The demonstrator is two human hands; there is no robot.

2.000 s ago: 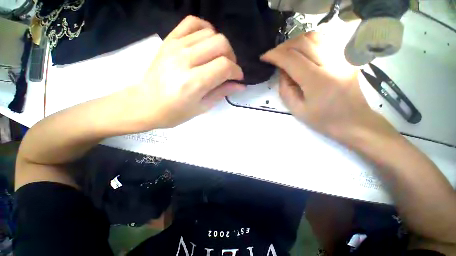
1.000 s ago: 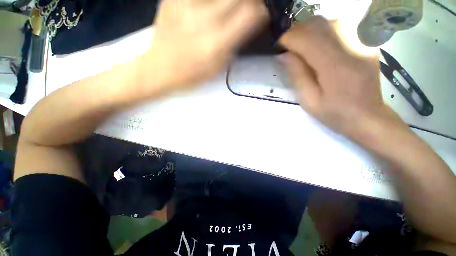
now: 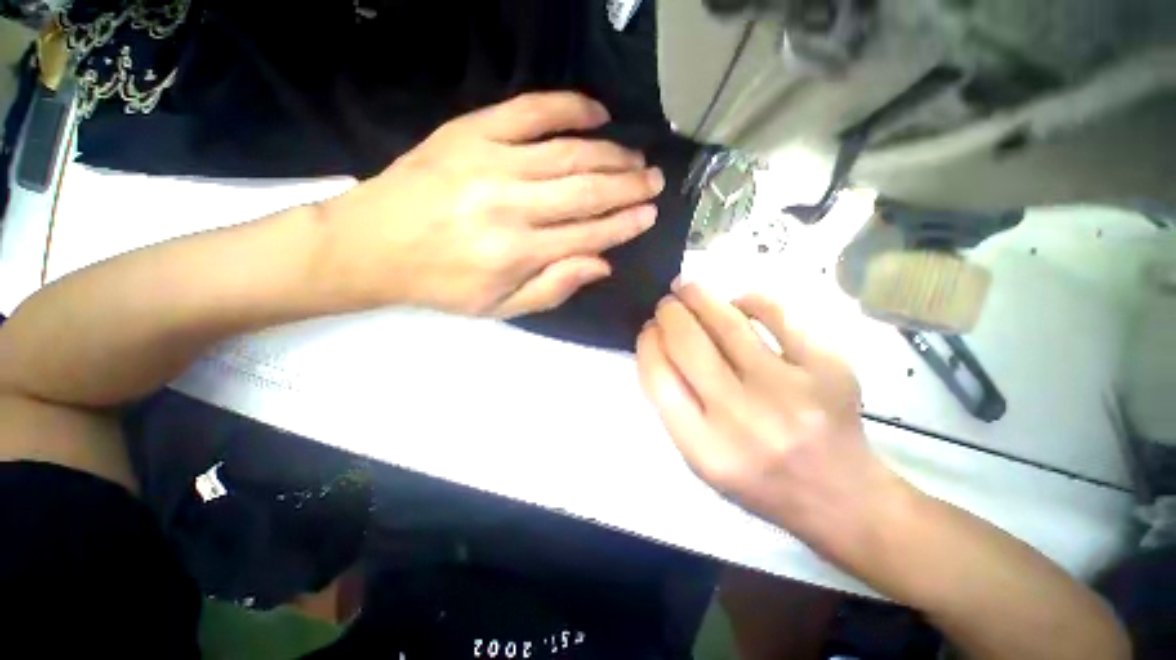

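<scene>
A black garment (image 3: 587, 310) lies on the white machine bed, its right edge beside the metal presser foot and needle area (image 3: 725, 194). My left hand (image 3: 516, 213) lies flat on the cloth, palm down, fingers pointing right towards the foot. My right hand (image 3: 761, 400) is just below the foot, fingers bent, fingertips at the cloth's lower right edge; whether they pinch it cannot be seen. Gold embroidery (image 3: 127, 77) shows on the cloth at the upper left. Black thread snips (image 3: 957, 374) lie right of my right hand, partly hidden by the cream knob.
The pale machine head (image 3: 1032, 123) fills the upper right, with a ribbed cream knob (image 3: 926, 290) below it. The table's front edge (image 3: 516, 487) runs diagonally below my hands. A black bundle with a white tag (image 3: 210, 482) hangs below it at the left.
The view has shifted, bringing the machine head into the upper right. My left hand has come down flat on the cloth. My right hand now sits lower, below the foot.
</scene>
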